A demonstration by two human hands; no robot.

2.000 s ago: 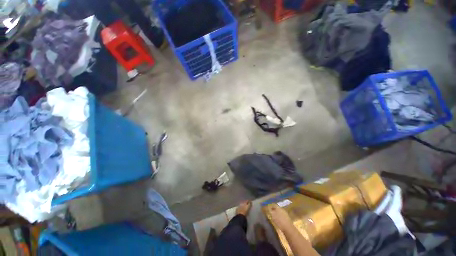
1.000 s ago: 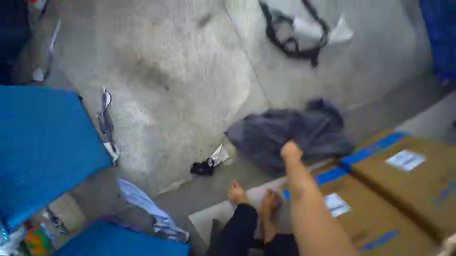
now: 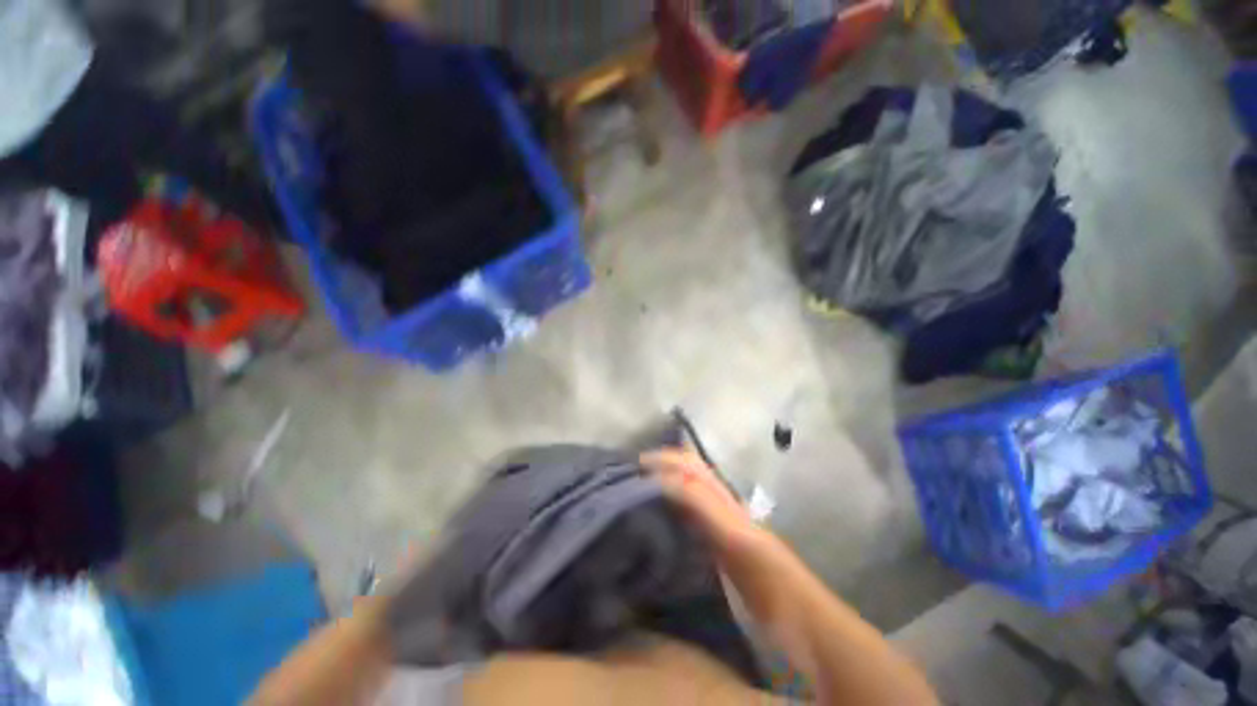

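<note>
A dark grey garment (image 3: 552,552) is bunched up in front of me, above the floor, and is blurred. My right hand (image 3: 689,490) is closed over its upper right edge. My left hand (image 3: 370,628) is at its lower left edge, blurred and partly hidden by the cloth; the garment hangs between both hands. A patch of bare skin shows below the garment at the bottom edge; I cannot tell what part it is.
A blue crate (image 3: 441,324) with black cloth and a red stool (image 3: 193,276) stand at upper left. A grey and navy clothes pile (image 3: 931,207) and a blue crate (image 3: 965,483) of light cloth are right. A blue tub (image 3: 228,621) is lower left.
The grey garment, flat on the floor earlier with my right hand reaching to it, is now raised in my hands. My left hand has come into view. The view has tilted up; the cartons are out of view.
</note>
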